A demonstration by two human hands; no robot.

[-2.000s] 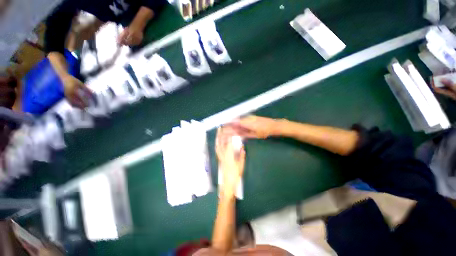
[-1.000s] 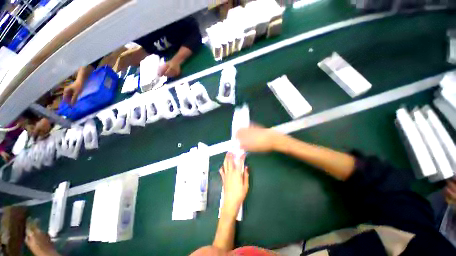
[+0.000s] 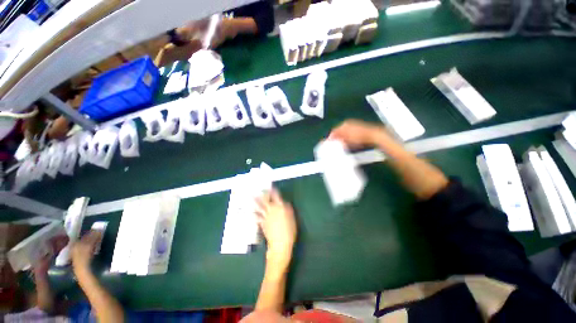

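Note:
My right hand (image 3: 357, 135) is closed on the upper end of a white retail box (image 3: 342, 173), held tilted over the near lane by the white strip; it is blurred. My left hand (image 3: 276, 217) lies with spread fingers at the right side of a small group of white retail boxes (image 3: 235, 221). Its fingertips touch or nearly touch them; I cannot tell if it grips one. Bagged devices (image 3: 216, 111) with dark ovals lie in a long row on the middle lane.
Two white boxes (image 3: 396, 115) lie on the middle lane at right. More boxes stand near right (image 3: 507, 186) and left (image 3: 146, 236). Other workers' hands (image 3: 83, 251) are at far left and top. A blue bin (image 3: 121, 88) sits opposite, under a shelf beam.
My right hand has lifted a box from the strip and moved right with it. My left hand has moved left to the box group. Boxes have been added at right.

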